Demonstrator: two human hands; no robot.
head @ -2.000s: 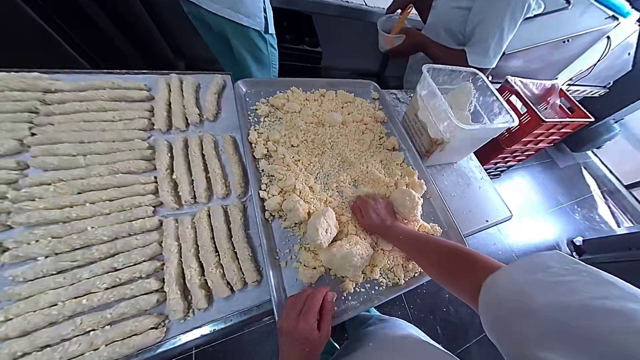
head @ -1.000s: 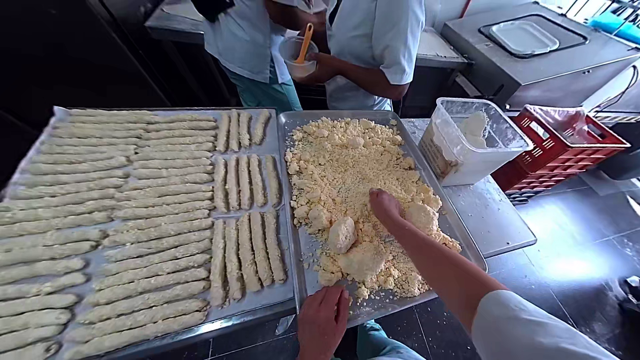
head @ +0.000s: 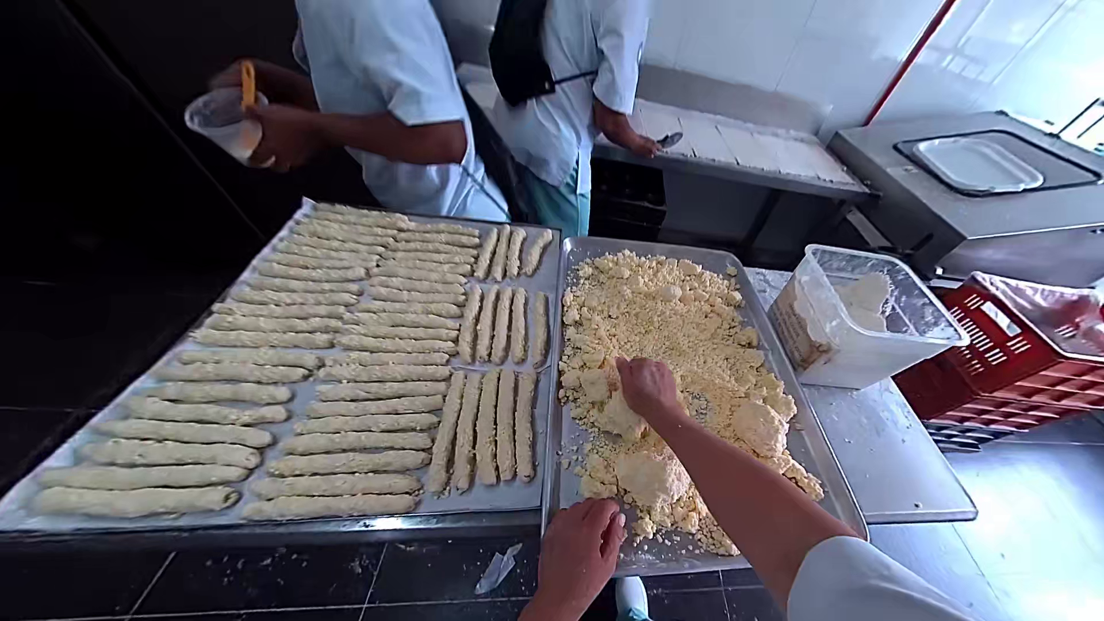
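A metal tray point(head: 841, 461) holds loose yellowish crumbly dough point(head: 673, 310) with larger lumps. My right hand point(head: 649, 385) presses into the crumbs near the tray's middle left, beside a pale lump; its fingertips are partly hidden, so whether they grip any dough is unclear. Lower down, my left hand point(head: 580, 548) rests at the near left corner of the tray, fingers curled by the rim. A big dough lump point(head: 653, 476) lies between my hands, and another lump point(head: 761, 429) sits to the right. To the left, rows of raw dough sticks point(head: 362, 410) cover a lined tray point(head: 297, 397).
A clear plastic tub point(head: 871, 319) with white powder stands on the metal table point(head: 897, 448) at right, near red crates point(head: 1009, 354). Across the trays, one person point(head: 388, 86) holds a bowl with an orange-handled tool; another person point(head: 552, 112) holds a metal utensil by a counter point(head: 733, 147).
My right hand has moved left through the crumbs, while my left hand stays at the tray's near edge. The person with the bowl has moved left. The view has shifted.
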